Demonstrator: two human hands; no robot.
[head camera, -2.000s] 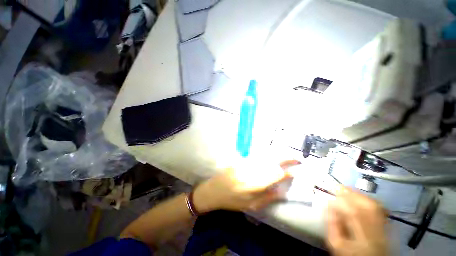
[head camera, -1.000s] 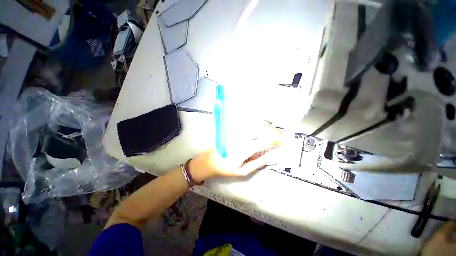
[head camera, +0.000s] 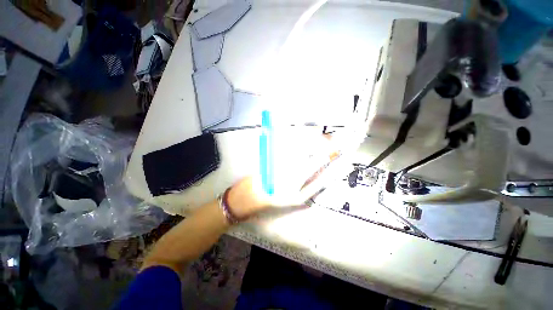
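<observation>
My left hand (head camera: 276, 191) lies on the white machine table left of the needle area, fingers pointing right. Strong glare washes out its fingers, and whether it holds a panel cannot be told. My right hand is out of the picture. The sewing machine head (head camera: 394, 115) stands over the bed, and a ridged round metal part (head camera: 413, 211) shows below it. Grey panels (head camera: 213, 98) lie in a row at the table's left side. A black panel stack (head camera: 182, 163) lies near the left corner. Thread snips (head camera: 512, 251) lie at the right.
A bright blue bottle-shaped lamp head (head camera: 266, 154) hangs across the view above my left hand. A crumpled clear plastic bag (head camera: 115, 145) with dark and white pieces is left of the table. A blue thing (head camera: 527, 30) is at the top right.
My right hand has moved right and out of the picture. My left hand has moved left from the needle area. The view has shifted, showing more of the machine head.
</observation>
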